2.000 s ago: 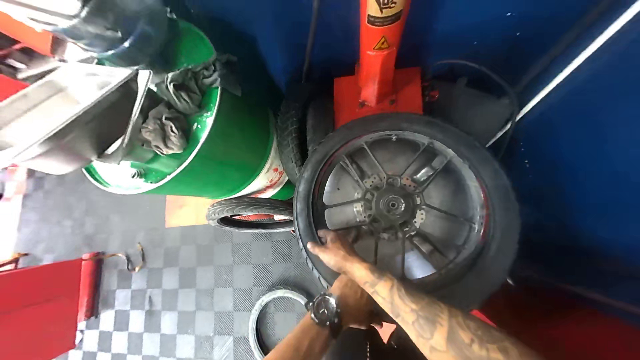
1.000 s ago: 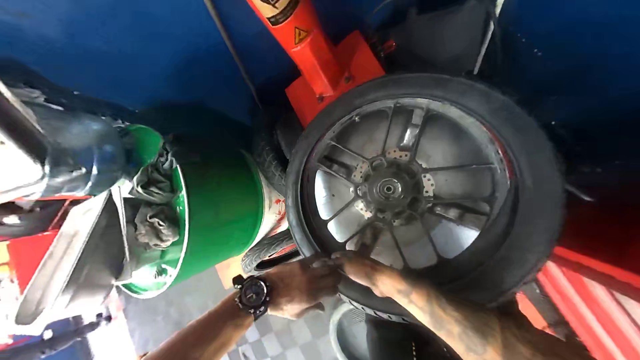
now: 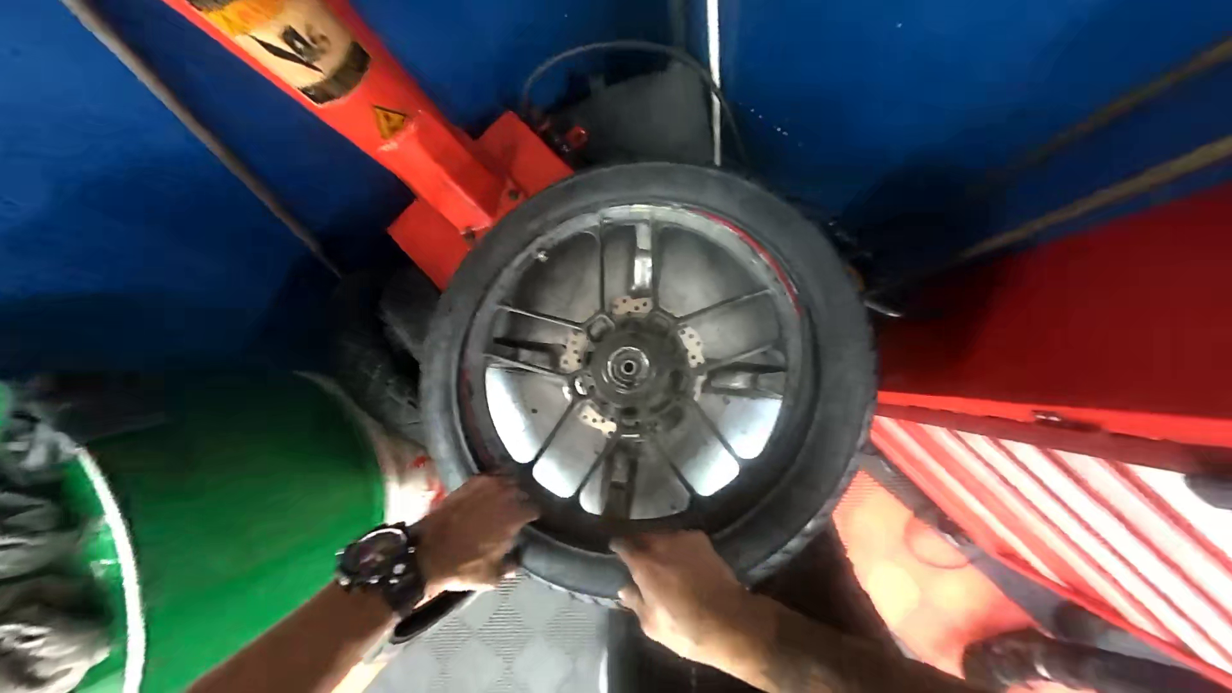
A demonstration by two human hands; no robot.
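Observation:
A black motorcycle tyre (image 3: pixel 839 385) sits around a dark alloy wheel rim (image 3: pixel 630 366) with spokes and a central hub, lying face up in the middle of the view. Near the lower left of the tyre, my left hand (image 3: pixel 476 529) grips its sidewall, with a black watch (image 3: pixel 380 563) on that wrist. My right hand (image 3: pixel 679 587) is closed over the bottom edge of the same tyre, thumb and fingers at the inner sidewall. Parts of both hands' fingers are hidden against the rubber.
Behind the wheel rises a red machine column (image 3: pixel 423 144) against a blue wall (image 3: pixel 847 67). A green drum (image 3: pixel 250 510) with grey rags (image 3: pixel 43 577) on top stands at left. A red cabinet (image 3: pixel 1078 318) is at right. Another tyre (image 3: pixel 371 356) stands behind the drum.
My hands have moved apart along the tyre's near edge; one second ago they were close together. The wheel's spokes have turned. The view has shifted and rotated.

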